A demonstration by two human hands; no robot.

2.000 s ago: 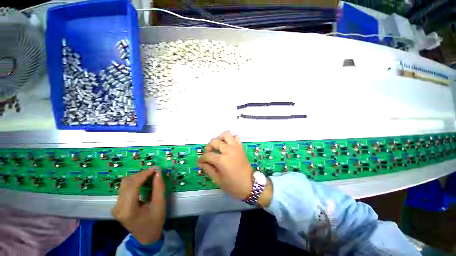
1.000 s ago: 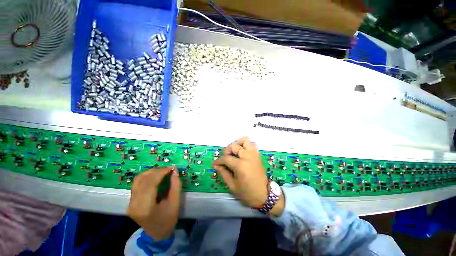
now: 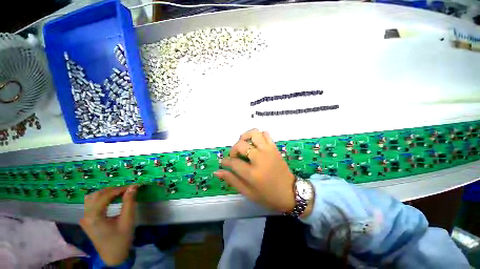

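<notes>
A long green strip of circuit board panels [image 3: 368,152], crowded with small parts, runs along the near bench edge. My left hand [image 3: 111,218] is at the strip's near edge on the left, thumb and index finger close together at the board; whether a part is between them cannot be told. My right hand [image 3: 258,171] is over the middle of the strip, fingers curled, fingertips near the board; I cannot see whether it holds a part. Two thin rows of small black components [image 3: 297,111] lie on the white surface beyond my right hand.
A blue bin [image 3: 143,89] of silvery cylinders [image 3: 108,107] stands at the left. A cream component pile [image 3: 210,47] lies beside it. A round fan [image 3: 21,79] and brown components [image 3: 21,128] are far left. A dark piece [image 3: 391,33] and a comb-like strip [image 3: 466,39] lie at upper right.
The view has shifted and tilted. My left hand has moved left along the strip, away from my right hand, and its fingers have changed pose. My right hand stays over the strip.
</notes>
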